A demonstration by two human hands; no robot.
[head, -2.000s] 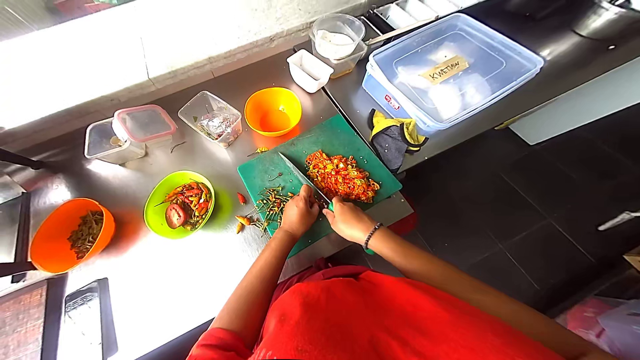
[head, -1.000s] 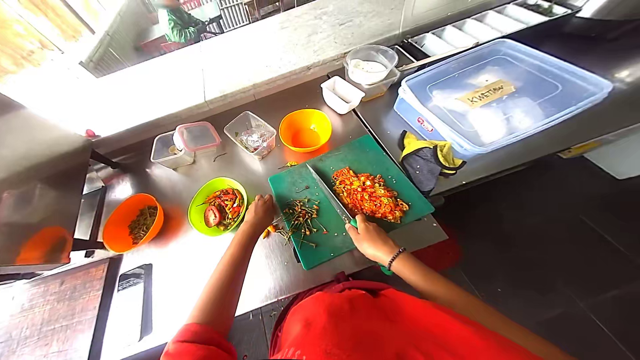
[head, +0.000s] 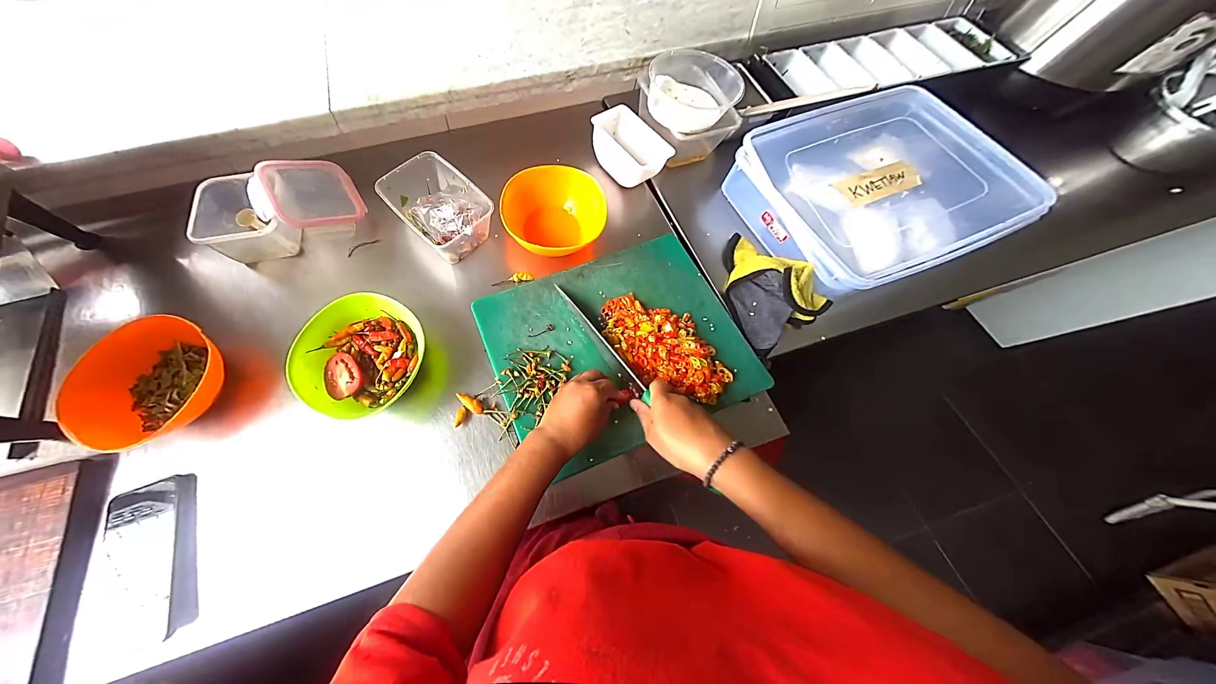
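A green cutting board [head: 608, 256] lies on the steel counter. My right hand [head: 679, 425] grips the green handle of a kitchen knife [head: 598, 334], whose blade points away from me across the board. My left hand [head: 581, 410] is beside the handle end of the blade, with a small red piece, apparently chili, at its fingertips. Sliced red and orange chilies [head: 665, 350] form a pile right of the blade. Left of it lie chili stems [head: 534, 382], and two small orange chilies [head: 468, 407] are at the board's left edge.
A lime green bowl [head: 302, 356] holds chilies and a cut tomato. An orange bowl [head: 81, 399] with dried-looking bits stands at the far left, a yellow-orange bowl [head: 554, 214] behind the board. Clear containers [head: 275, 242] line the back; a large lidded box [head: 988, 204] and a glove [head: 765, 294] are at the right.
My left hand was at the lime green bowl one second ago and is now at the board near the knife. My right hand stays on the knife.
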